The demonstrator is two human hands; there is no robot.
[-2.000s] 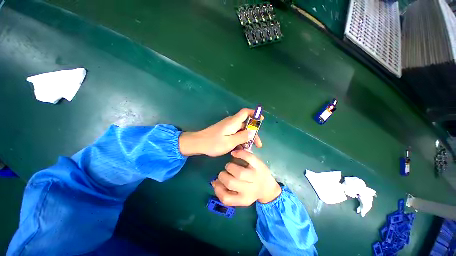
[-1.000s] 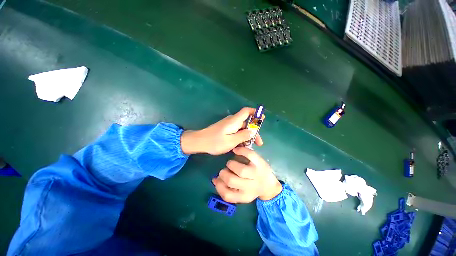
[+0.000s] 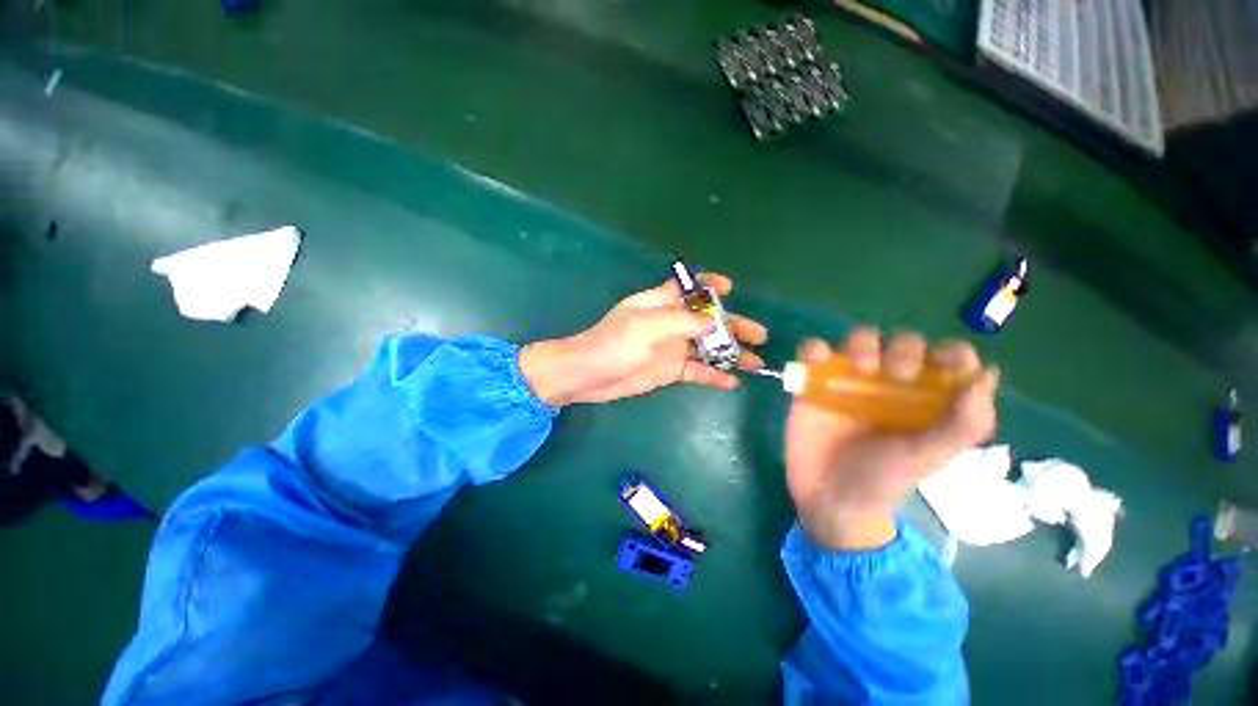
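My left hand [image 3: 649, 341] is bare and holds a small unit [image 3: 708, 323] with a white and yellow middle between thumb and fingers, over the bench by the belt. My right hand [image 3: 862, 455] is closed around a squeeze bottle [image 3: 883, 392] of amber liquid, somewhat blurred. The bottle lies sideways, its white cap and thin nozzle pointing left at the unit's lower end; whether the tip touches cannot be told. A second unit [image 3: 654, 512] lies on the bench below my hands, against an empty blue frame [image 3: 655, 563].
On the belt [image 3: 580, 166] lie a grey-silver parts panel [image 3: 781, 77] and blue units [image 3: 999, 297] at the right. White wipes lie at left [image 3: 232, 275] and right [image 3: 977, 497]. Blue frames [image 3: 1181, 615] are piled lower right. A perforated tray [image 3: 1073, 62] stands top right.
My right hand has left the unit and now grips the amber bottle further right. The held unit has turned, its top end now tilted left. The unit beside the blue frame is now uncovered. The view has shifted.
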